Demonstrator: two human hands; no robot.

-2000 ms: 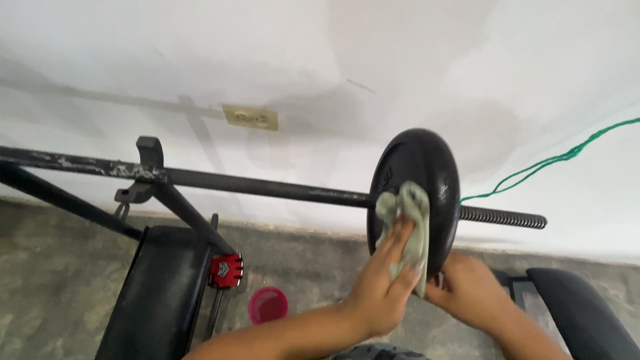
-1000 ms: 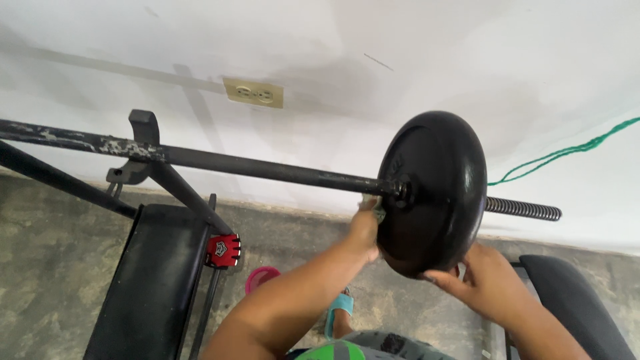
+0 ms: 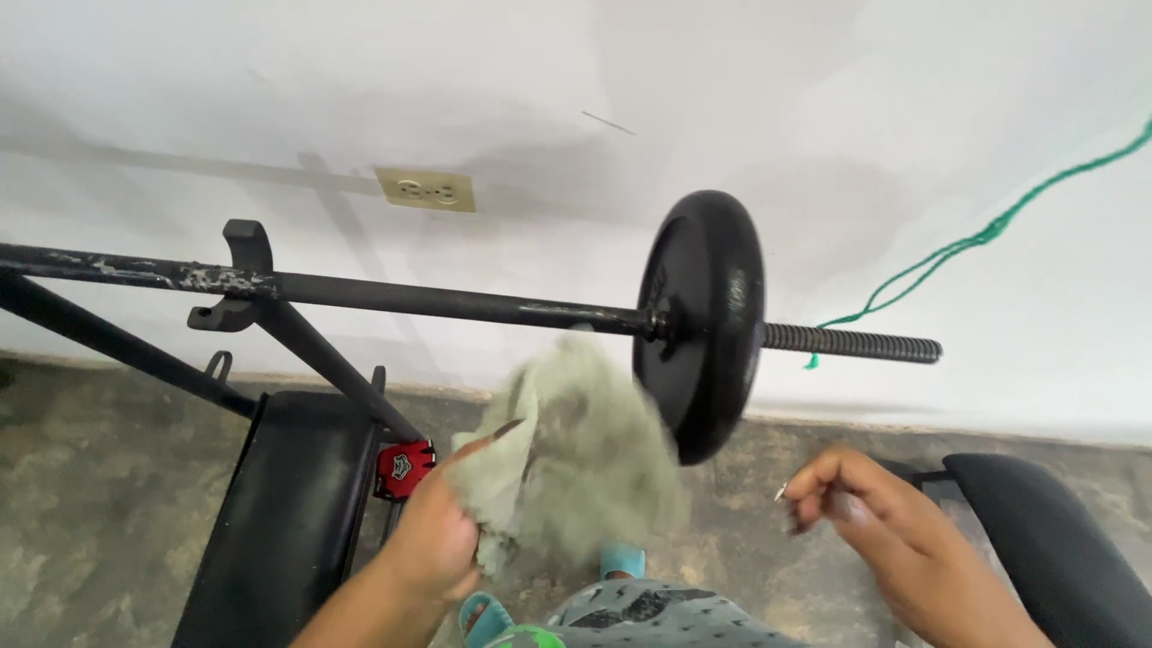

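A pale green cloth [image 3: 585, 450], blurred and spread out, hangs from my left hand [image 3: 436, 531], whose fingers are closed on its left side. It is below the barbell bar [image 3: 450, 300] and left of the black weight plate [image 3: 706, 324], partly overlapping the plate's lower left edge in view. The plate sits on the bar, with the bar's threaded end [image 3: 855, 342] sticking out to its right. My right hand [image 3: 864, 513] is below and right of the plate, touching neither plate nor cloth, its fingers curled; whether it holds anything is unclear.
A bar rest [image 3: 245, 270] on the rack carries the bar at left. Below it are a black padded bench [image 3: 279, 522] and a red item [image 3: 403, 468]. Another black pad [image 3: 1044, 540] stands at right. Green cord [image 3: 990, 229] hangs along the wall, which has an outlet [image 3: 426, 190].
My left hand has moved left, away from the plate, and the cloth, bunched against the plate two seconds ago, is spread out. My right hand has let go of the plate's lower edge and moved off it.
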